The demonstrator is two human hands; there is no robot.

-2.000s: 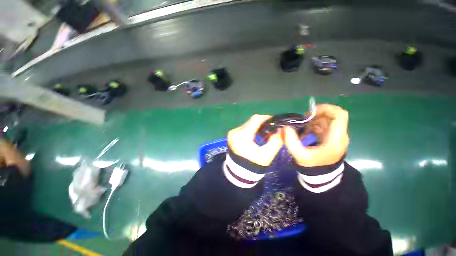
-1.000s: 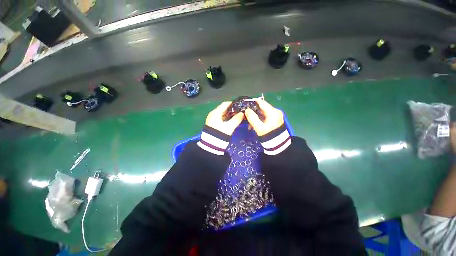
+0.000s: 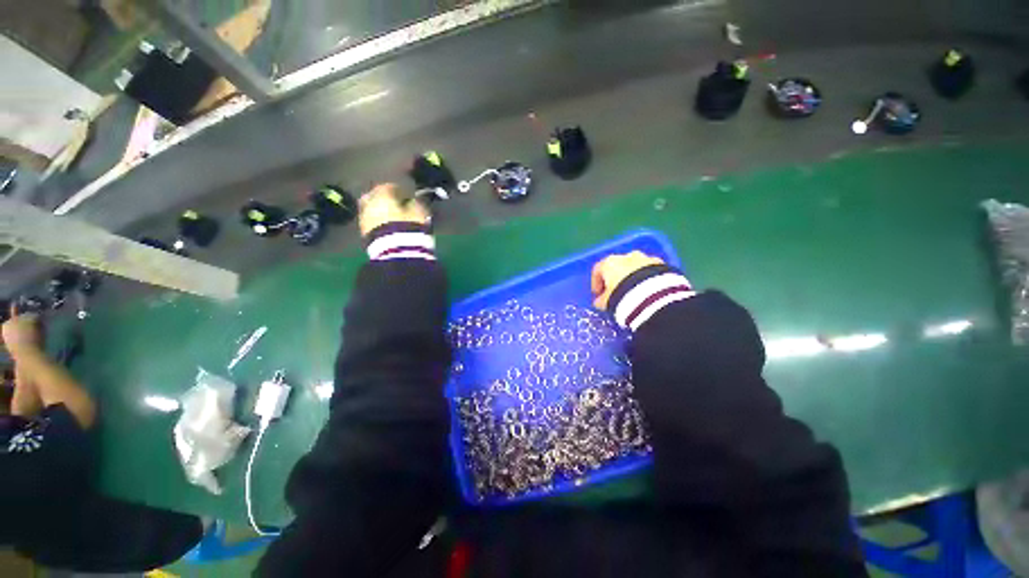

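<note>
My left hand (image 3: 393, 211) is over the belt's near edge, beside a black housing (image 3: 432, 172) with a yellow-green tab. A pale plug end (image 3: 436, 194) shows just right of its fingers. The fingers are blurred, and what lies under them is hidden. My right hand (image 3: 626, 274) is over the upper right part of the blue tray (image 3: 553, 269), fingers curled down; its fingertips and anything in them are hidden. Many thin metal rings (image 3: 553, 435) lie in the tray, heaped toward the near side. A round board unit (image 3: 511, 182) with a white lead lies on the belt.
More housings (image 3: 569, 151) and board units (image 3: 794, 97) stand along the conveyor (image 3: 632, 85). A white bar (image 3: 124, 248) crosses at left. A crumpled bag (image 3: 208, 431) and white adapter (image 3: 272, 397) lie on the green bench. Another person's arm (image 3: 51, 378) is at left; a parts bag (image 3: 1008, 265) is at right.
My hands were together over the tray on a dark round unit with a white lead. They are now apart, the left at the belt and the right at the tray, whose rings are more exposed.
</note>
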